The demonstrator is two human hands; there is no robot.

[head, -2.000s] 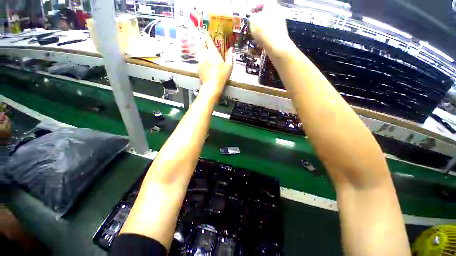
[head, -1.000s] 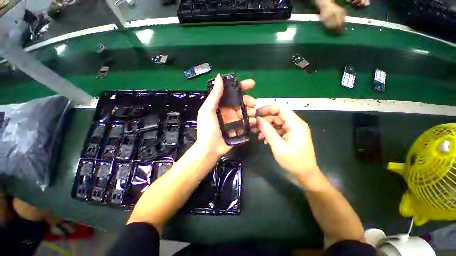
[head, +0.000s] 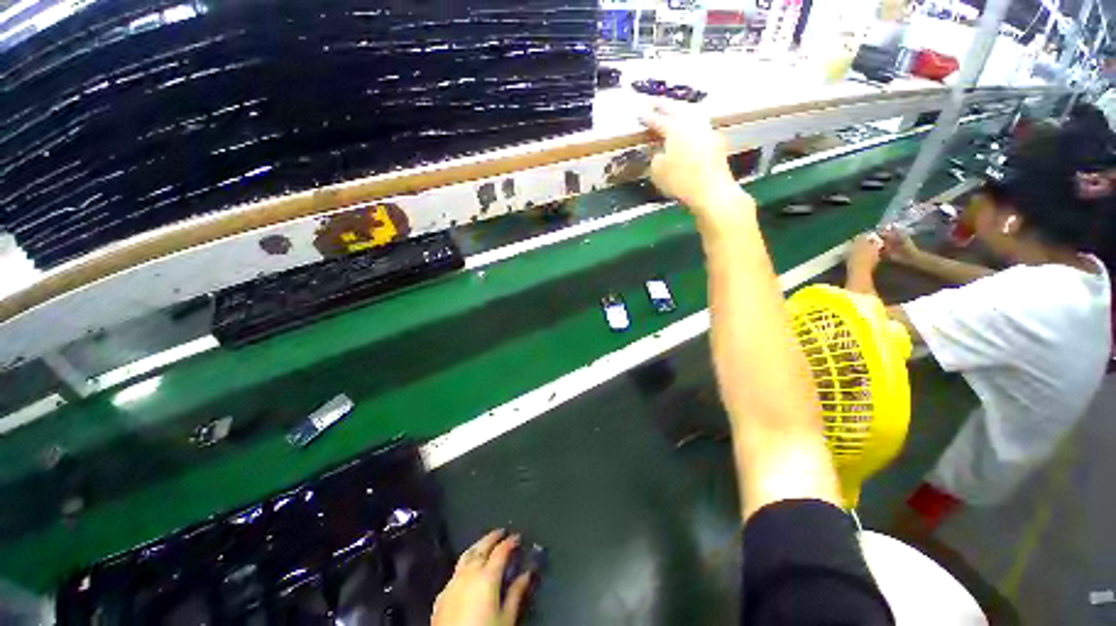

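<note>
My left hand (head: 480,585) is at the bottom edge, partly cut off, beside the black blister tray. Its fingers are on a small black piece, which looks like a phone housing (head: 525,564); its far side blends into the dark bench. My right hand (head: 689,153) is stretched out to the edge of the raised shelf, fingers pointing away; whether it pinches anything is too small and bright to see. The shiny black blister tray (head: 355,538) lies at lower left, its pockets hard to make out.
A tall stack of black trays (head: 306,98) stands on the shelf (head: 514,171). Below, the green conveyor belt (head: 490,355) carries spaced boards (head: 322,419). A yellow fan (head: 844,379) is right of my right forearm. A person in white (head: 1028,330) works at far right.
The view has swung right. My right hand has left the housing area and reached up to the shelf. My left hand has dropped low beside the tray with the black piece.
</note>
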